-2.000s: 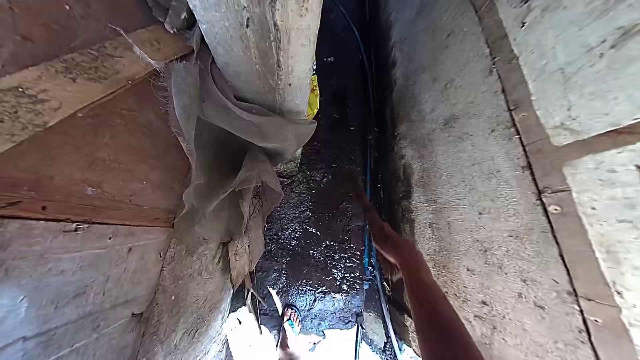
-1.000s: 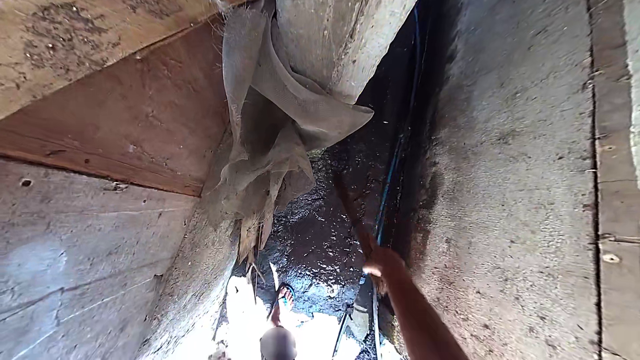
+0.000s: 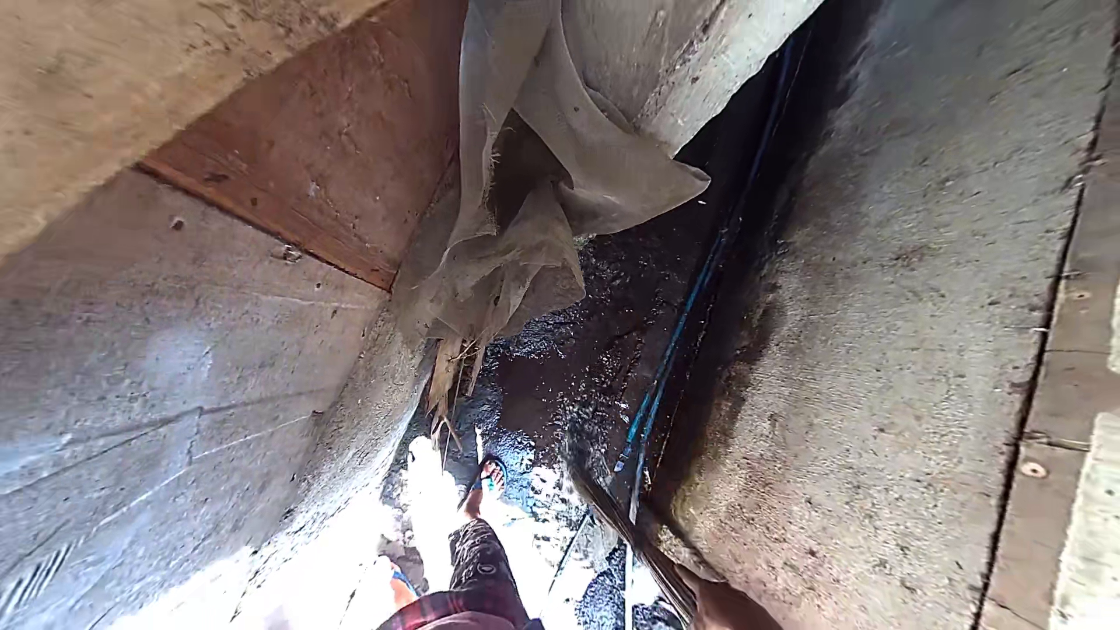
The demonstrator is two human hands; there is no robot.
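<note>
My right hand [image 3: 722, 604], at the bottom edge right of centre, is closed around the handle end of a broom of thin bundled sticks [image 3: 634, 534]. The broom slants up and left, and its blurred tip meets the wet, dark ground [image 3: 560, 376] of a narrow passage. Blue pipes or hoses [image 3: 678, 328] run along the ground just right of the broom. My left hand is out of the frame. My foot in a sandal [image 3: 493, 475] stands on the wet ground left of the broom.
A rough concrete wall [image 3: 901, 332] bounds the right side. Worn panels [image 3: 175, 350] and a wooden beam [image 3: 157, 79] stand at left. Ragged grey mesh cloth [image 3: 560, 175] hangs over the passage beside a pale post [image 3: 691, 61], with splintered wood [image 3: 444, 376] below it.
My right hand has moved down and back toward me with the broom, whose tip was farther up the passage. The view has shifted, and my legs now show.
</note>
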